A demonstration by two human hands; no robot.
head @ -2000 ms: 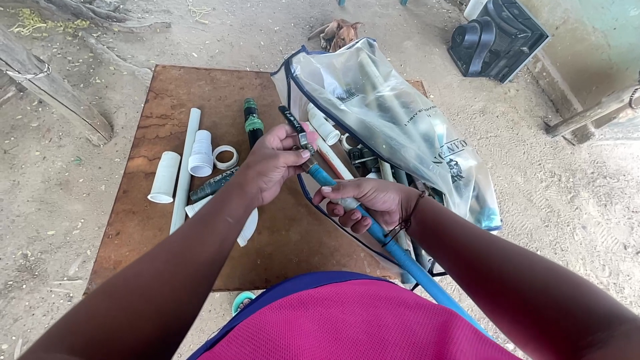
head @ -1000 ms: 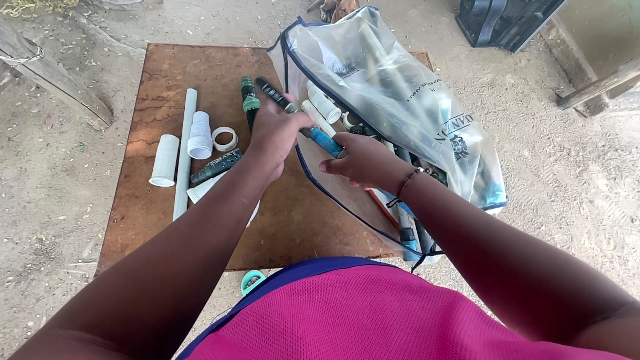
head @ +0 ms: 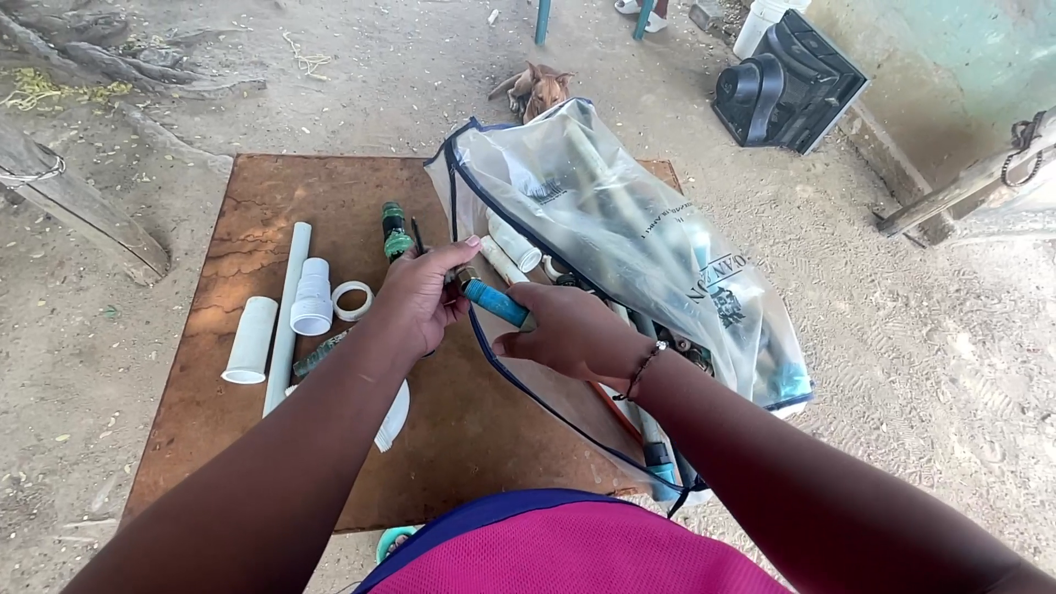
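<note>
Over the middle of a brown wooden table (head: pixel 429 462), my left hand (head: pixel 425 297) is closed around a metal fitting (head: pixel 466 279). A blue pipe piece (head: pixel 497 304) is joined to that fitting, and my right hand (head: pixel 569 330) grips the piece's other end. A clear plastic bag (head: pixel 643 214) with dark blue edging lies at the right, holding pipes and fittings, among them a white pipe piece (head: pixel 513 243) near its mouth. Just beyond my left hand is a green and black hose fitting (head: pixel 396 231). My fingers and palms hide parts of what I hold.
On the table's left lie a long pale pipe (head: pixel 289 313), a white stepped coupling (head: pixel 313 297), a white pipe sleeve (head: pixel 251 340) and a white ring (head: pixel 352 301). A dog (head: pixel 540 89) lies beyond the table. A wooden post (head: pixel 74 202) stands left; a black plastic object (head: pixel 784 87) is at upper right.
The long blue pipe that ran under my right hand two seconds ago is no longer in my hands. A short blue piece is between them now.
</note>
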